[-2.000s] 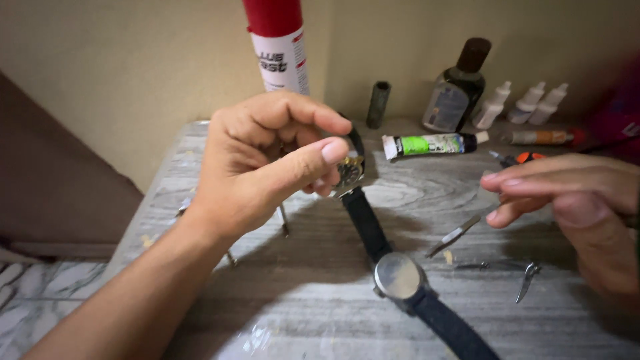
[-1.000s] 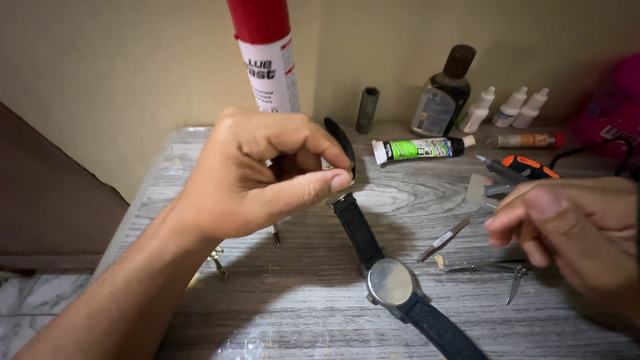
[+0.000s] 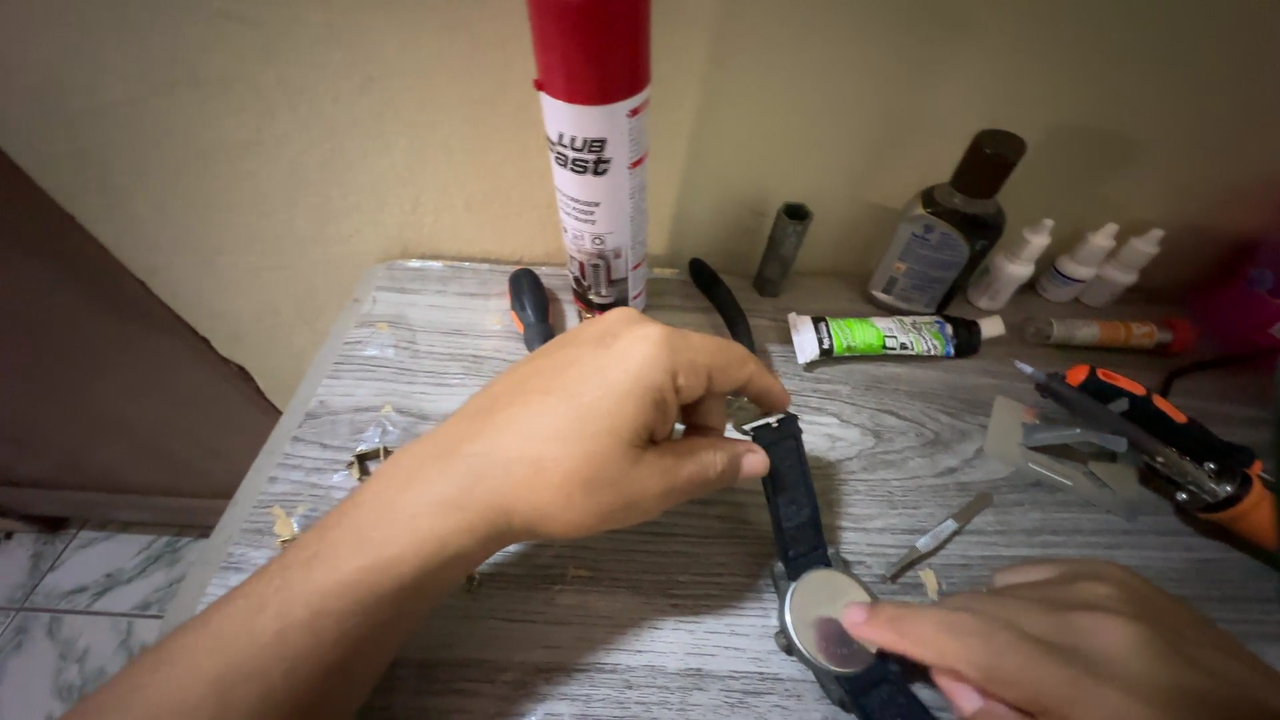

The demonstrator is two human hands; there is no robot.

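A wristwatch [image 3: 828, 618] with a black strap lies on the grey wood-grain table, its smooth round metal face up. My right hand [image 3: 1080, 640] touches that round surface with a fingertip. My left hand [image 3: 640, 430] is bent over the far end of the black strap [image 3: 795, 500], thumb and index finger at its metal buckle or bar [image 3: 768, 424]. Beyond those fingers a second black strap piece [image 3: 722, 300] curves up; what it joins is mostly hidden by the hand. Whether the left fingers pinch anything is not clear.
Behind stand a red and white spray can [image 3: 600, 180], a metal socket [image 3: 782, 250], a dark bottle [image 3: 938, 240] and small white dropper bottles [image 3: 1012, 265]. A green and black tube [image 3: 890, 337], tweezers [image 3: 940, 535] and orange-black tools [image 3: 1160, 430] lie right. A screwdriver handle [image 3: 530, 308] is left.
My left hand has lowered to the table beside the strap's end. My right hand has moved left and down onto the round metal surface of the watch.
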